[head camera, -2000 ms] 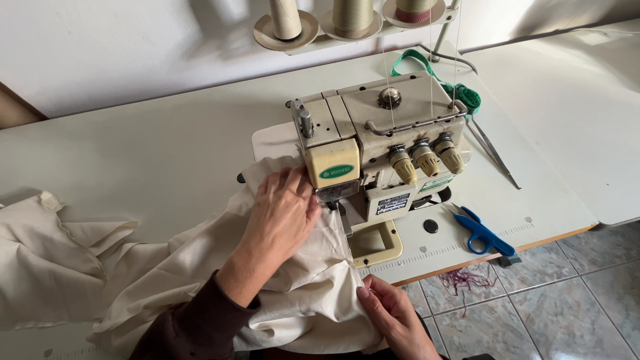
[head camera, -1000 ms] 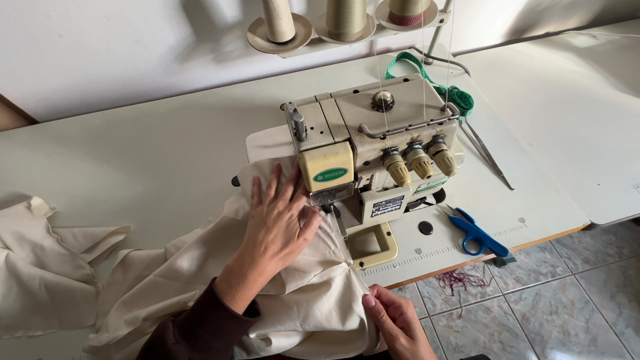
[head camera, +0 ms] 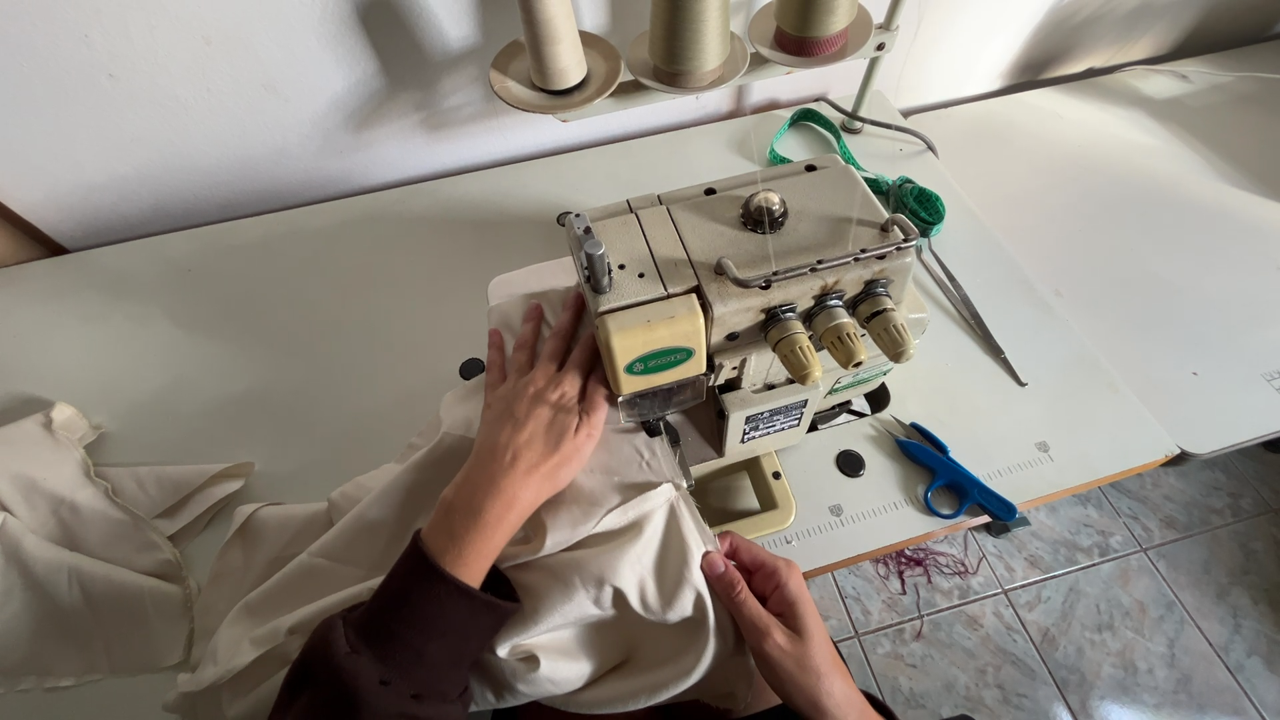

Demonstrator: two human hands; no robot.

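A cream fabric piece [head camera: 600, 600] runs under the presser foot [head camera: 672, 440] of a beige overlock sewing machine [head camera: 790, 250] and drapes over the table's front. My left hand [head camera: 545, 410] lies flat on the cloth, fingers spread, just left of the machine's head. Lower right, my right hand [head camera: 770, 600] pinches the fabric's edge between thumb and fingers, in front of the presser foot. More cream fabric [head camera: 90, 550] lies folded at the left, with a stitched edge.
Blue thread snips [head camera: 950, 475] lie near the table's front edge, right of the machine. Tweezers [head camera: 970, 315] and a green tape measure [head camera: 915, 205] are farther back. Thread cones [head camera: 555, 45] stand behind the machine. Purple thread scraps [head camera: 925, 565] show below the table edge.
My left hand has moved forward beside the machine's head, its fingers now spread flatter on the cloth. My right hand keeps its pinch on the fabric's edge.
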